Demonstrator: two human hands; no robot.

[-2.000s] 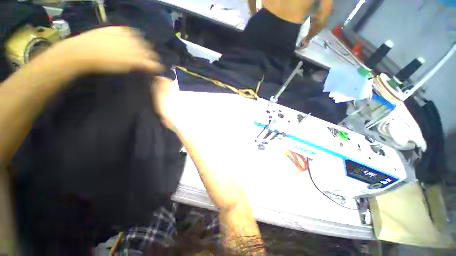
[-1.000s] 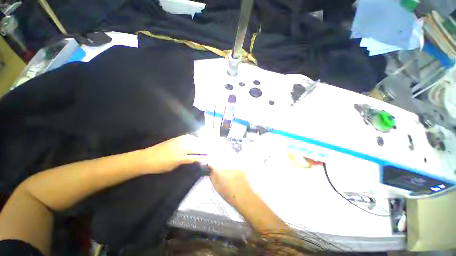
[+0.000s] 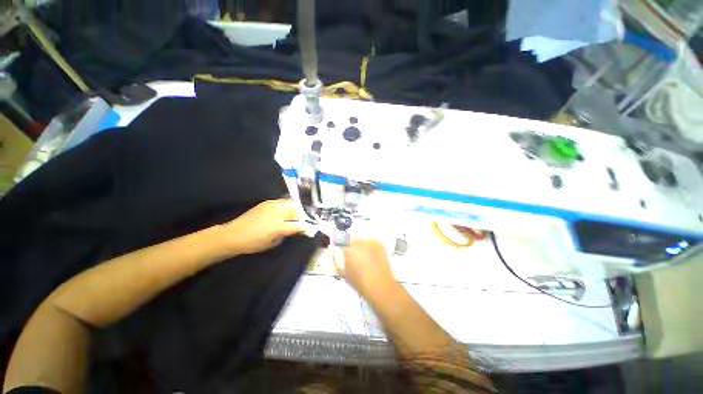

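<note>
A large black fabric piece [image 3: 193, 161] spreads over the left of the table and hangs down at the front edge. Its narrow edge reaches the needle area of the white sewing machine [image 3: 462, 169]. My left hand [image 3: 270, 225] lies on the fabric just left of the presser foot [image 3: 335, 219], fingers holding its edge. My right hand [image 3: 361, 260] is just right and in front of the foot, fingertips at the fabric edge. The exact grip of its fingers is partly hidden by the machine head and glare.
Red and yellow snips [image 3: 462, 234] lie under the machine arm. A yellowish strip [image 3: 285, 83] lies on black cloth behind the head. A pale box [image 3: 73, 138] is at far left. Light blue sheets [image 3: 563, 27] are behind. A black cable curves over the bed.
The view has shifted slightly. Both hands stay beside the needle area. Earlier, the fabric was lifted in a bundle at the left; it now lies spread with its edge at the foot.
</note>
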